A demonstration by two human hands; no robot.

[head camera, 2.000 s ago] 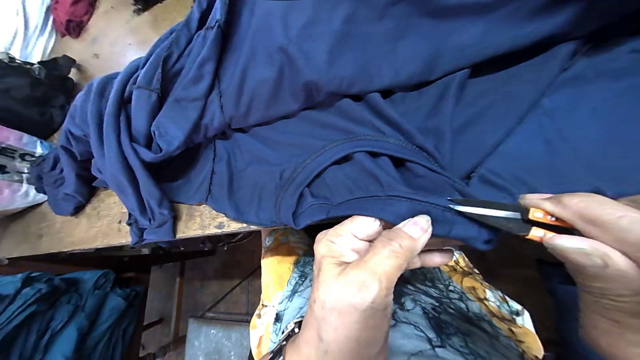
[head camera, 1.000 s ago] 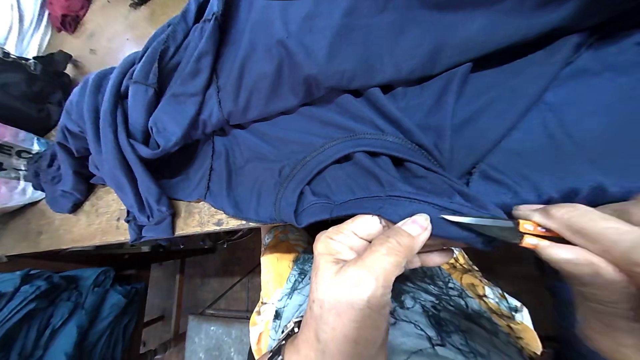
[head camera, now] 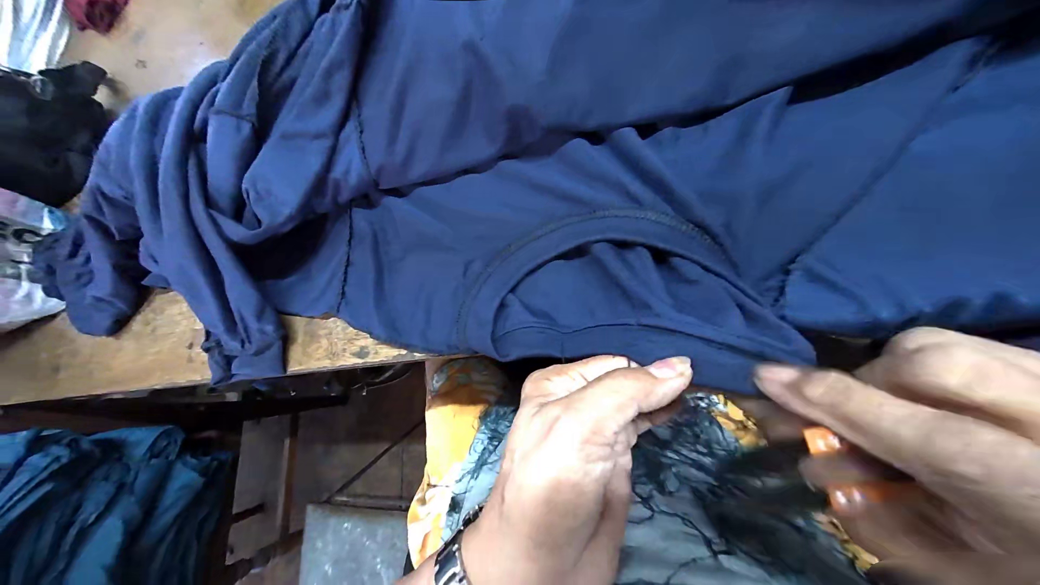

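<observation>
A navy blue knit garment (head camera: pixel 455 268) lies over the table, its ribbed neckband (head camera: pixel 601 223) forming a loop near the front edge. My left hand (head camera: pixel 577 439) pinches the lower edge of the neckband between thumb and fingers. At the right, my right hand (head camera: pixel 934 439) has its thumb or index fingertip against the band's right end and keeps thread snips with orange handles (head camera: pixel 849 496) in the palm. The snips' blades are blurred and point down and left, below the cloth.
The wooden table (head camera: pixel 325 345) ends just above my lap, which patterned yellow and grey cloth (head camera: pixel 691 520) covers. Teal cloth (head camera: pixel 106 504) is heaped at lower left. A black bundle (head camera: pixel 41 130) and a printed plastic bag (head camera: pixel 20 252) lie at the left.
The snips' blades were beside my left thumb at the neckband; now they are lower, away from the band. My right fingertip has come to the band, while my left hand keeps its hold.
</observation>
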